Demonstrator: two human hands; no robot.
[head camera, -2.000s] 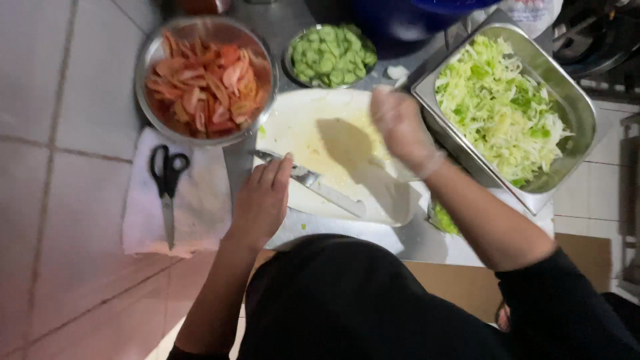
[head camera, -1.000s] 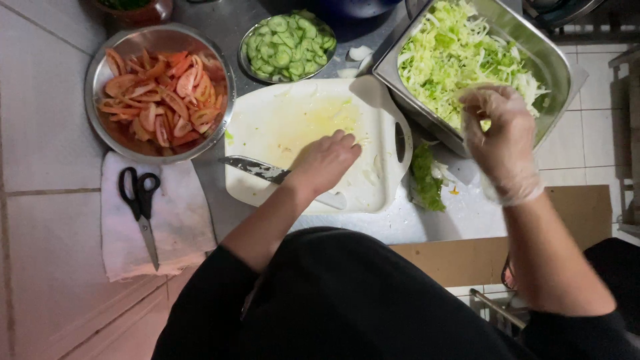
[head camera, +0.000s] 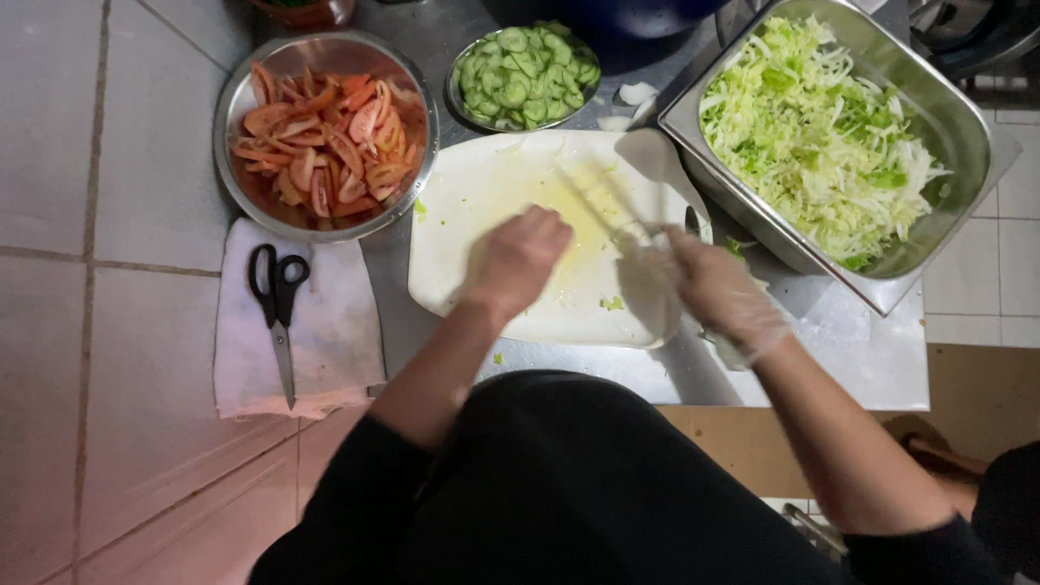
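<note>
My right hand (head camera: 719, 288), in a clear plastic glove, is closed around the white handle of a kitchen knife (head camera: 601, 203). The blade is motion-blurred and points up and left over the white plastic cutting board (head camera: 455, 268). Over the board's left half is my bare left hand (head camera: 520, 256), its fingers curled and blurred; whether it holds or touches anything cannot be seen. Small green and pale scraps and yellowish liquid lie on the board. Leafy scraps show partly beside its right edge, near my gloved hand.
Around the board stand a steel bowl of tomato slices (head camera: 325, 146), a dish of cucumber slices (head camera: 524, 77) and a steel pan of shredded lettuce (head camera: 821, 146). Black-handled scissors (head camera: 280, 309) lie on a white cloth (head camera: 341, 325). White pieces (head camera: 638, 93) sit near the dish.
The knife, which lay on the board, is now in my right hand. That hand has come left from beside the lettuce pan. My left hand remains over the board.
</note>
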